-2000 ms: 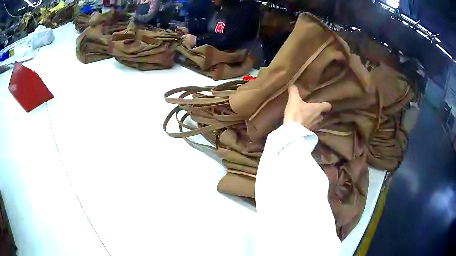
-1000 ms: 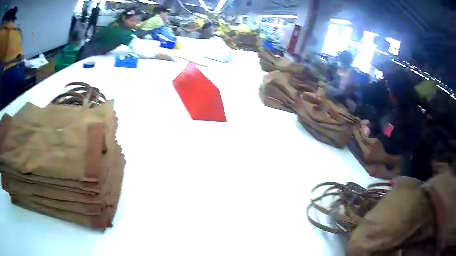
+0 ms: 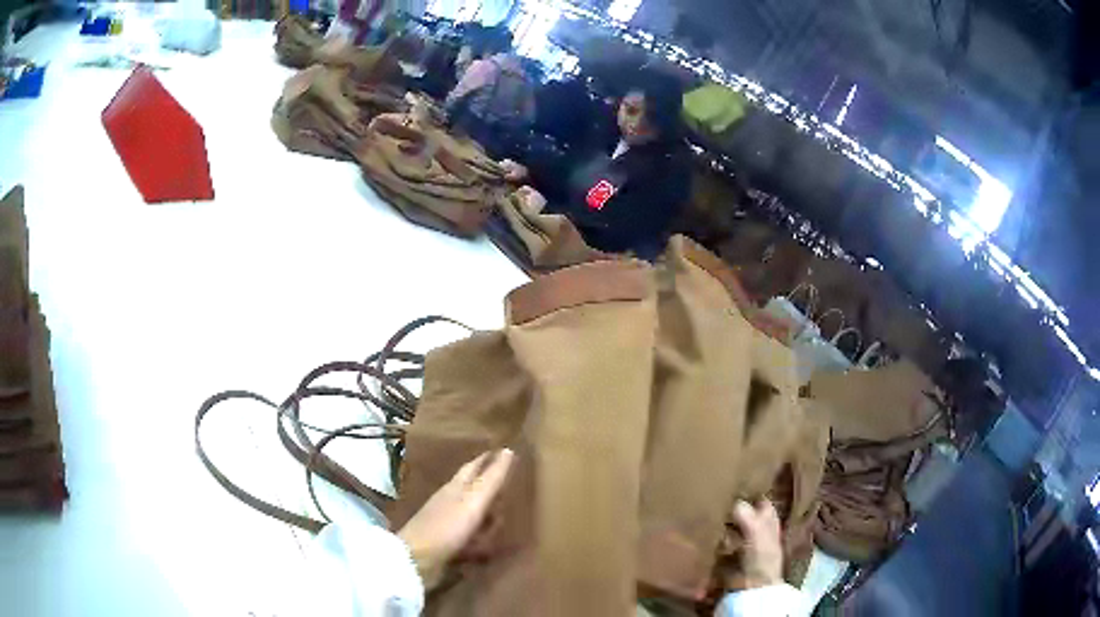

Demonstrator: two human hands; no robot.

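Several brown tote bags (image 3: pixel 591 410) stand bunched in front of me, with reddish-brown base patches on the top edges. Their thin loop handles (image 3: pixel 302 416) spread to the left over the table. My left hand (image 3: pixel 458 512) lies against the left side of the bunch, fingers along the cloth and partly in a fold. My right hand (image 3: pixel 760 542) is at the right side, fingers curled on the cloth. The two hands hold the bunch between them. The lower ends of the bags are cut off by the picture's edge.
A finished stack (image 3: pixel 30 398) is cut off at the left edge. A red sheet (image 3: pixel 163 139) lies on the white table (image 3: pixel 278 265). More brown bags (image 3: pixel 422 175) lie along the far side, where a person in dark clothing (image 3: pixel 633 181) works. Another brown heap (image 3: pixel 875 446) is at the right.
The view swung left to the finished stack, then back to the right. Both my hands are now on the bags, where two seconds ago one hand showed; the bags now stand more upright.
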